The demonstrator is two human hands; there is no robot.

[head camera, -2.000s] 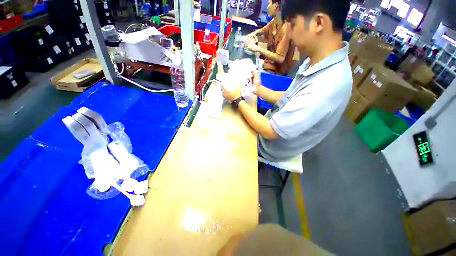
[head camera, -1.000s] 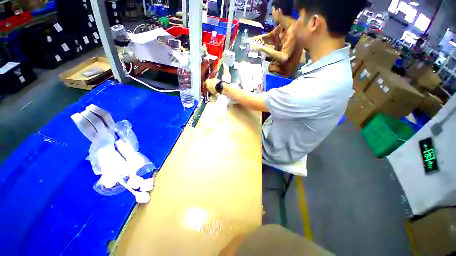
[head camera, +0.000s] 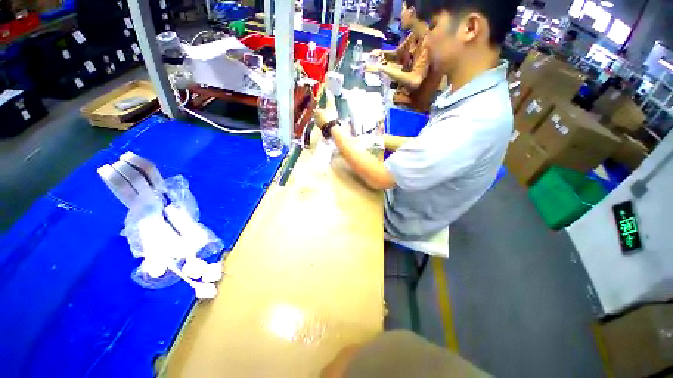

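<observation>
Two white power strips [head camera: 131,181] lie side by side on the blue sheet [head camera: 55,266] at the left, partly in crinkly clear plastic bags [head camera: 164,230]. Their white cords and plug ends [head camera: 206,289] reach the sheet's edge beside the tan bench top [head camera: 295,251]. A blurred tan-brown shape [head camera: 402,358] is cut off by the bottom edge; I cannot tell whether it is part of my arm. Neither of my hands can be made out.
A neighbouring worker [head camera: 450,162] sits at the bench's far right end, one hand near a white outlet block [head camera: 334,83], with bagged white product in front. A water bottle [head camera: 271,125] stands by an upright post [head camera: 283,74]. Red bins [head camera: 310,63] and another worker [head camera: 413,63] are beyond.
The neighbouring worker has lowered the bagged product from both hands to the bench and moved one hand toward the outlet block. The power strips on the blue sheet have not moved.
</observation>
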